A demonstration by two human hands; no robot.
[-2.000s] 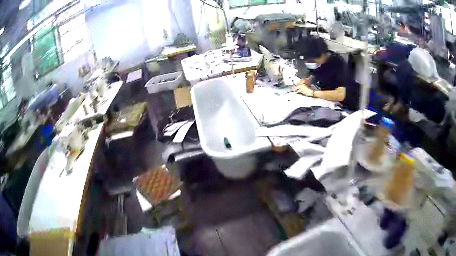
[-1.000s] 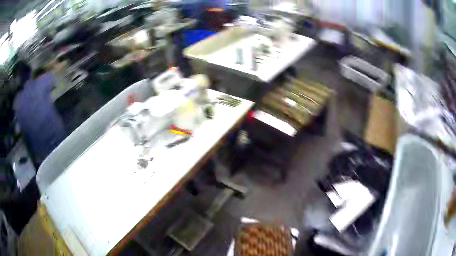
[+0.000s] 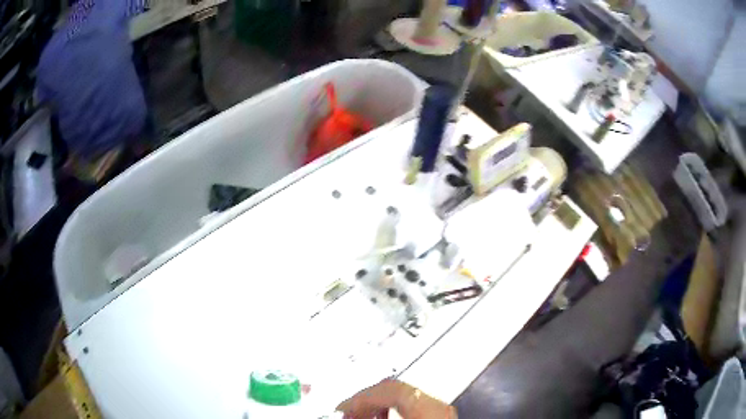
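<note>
A white thread cone with a bright green top (image 3: 276,389) shows at the bottom edge, its lower part cut off. A bare hand, by its place my right hand (image 3: 397,400), lies at the bottom edge to the right of the cone. Only its upper part shows, and whether it holds anything cannot be told. My left hand is not in view. The white sewing machine (image 3: 491,217) stands on the white table (image 3: 204,303). A dark blue thread cone (image 3: 432,127) with a yellowish end is upright behind the machine's control panel (image 3: 501,157).
A long white trough (image 3: 176,176) behind the table holds a red plastic bag (image 3: 337,131) and a dark scrap (image 3: 232,196). Round spool plates (image 3: 424,37) show at the top. A neighbouring machine (image 3: 622,82) is at upper right. A person's blue-clad back (image 3: 94,82) is at upper left.
The view has swung to the left and closer over the white table. The green-topped cone and the hand have come into view at the bottom; no hand of mine showed before.
</note>
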